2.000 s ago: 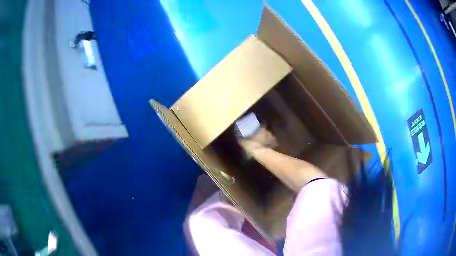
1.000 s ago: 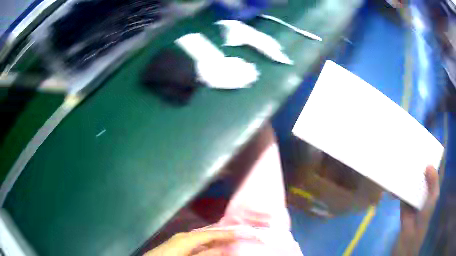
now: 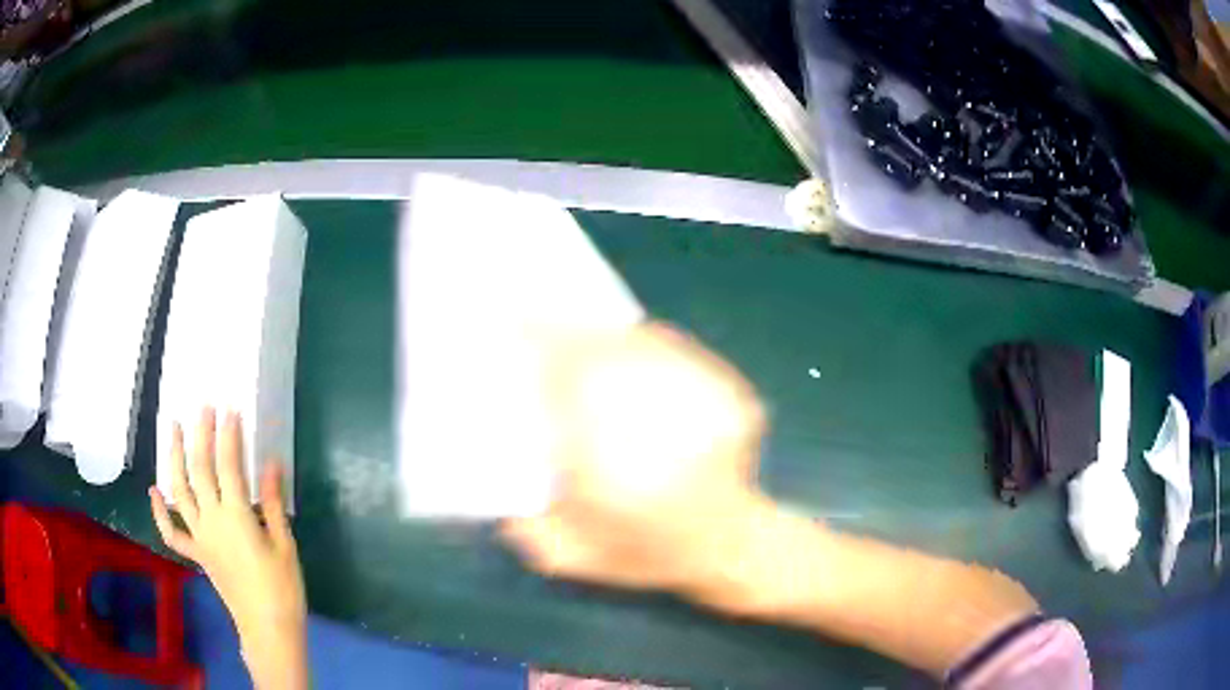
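Note:
My right hand [image 3: 675,458] is shut on a white carton [image 3: 465,351] at the middle of the green bench. Hand and carton are blurred; whether the carton touches the bench I cannot tell. My left hand [image 3: 232,519] lies with fingers apart on the near end of another closed white carton [image 3: 223,324]. It rests on top and does not grip it. More white cartons [image 3: 115,317] stand side by side further left. A pile of black pouches [image 3: 1036,418] lies at the right.
A crumpled white cloth [image 3: 1105,516], a white strip [image 3: 1114,404], a second white cloth [image 3: 1171,465] and a blue bin [image 3: 1205,371] are at the right. A grey tray [image 3: 944,249] holds black parts. A red stool [image 3: 81,593] is below left. A metal rail [image 3: 607,189] runs behind.
The view has turned from the floor carton to the bench. The right hand has brought a white carton over the bench. The left hand is now on a carton at the left.

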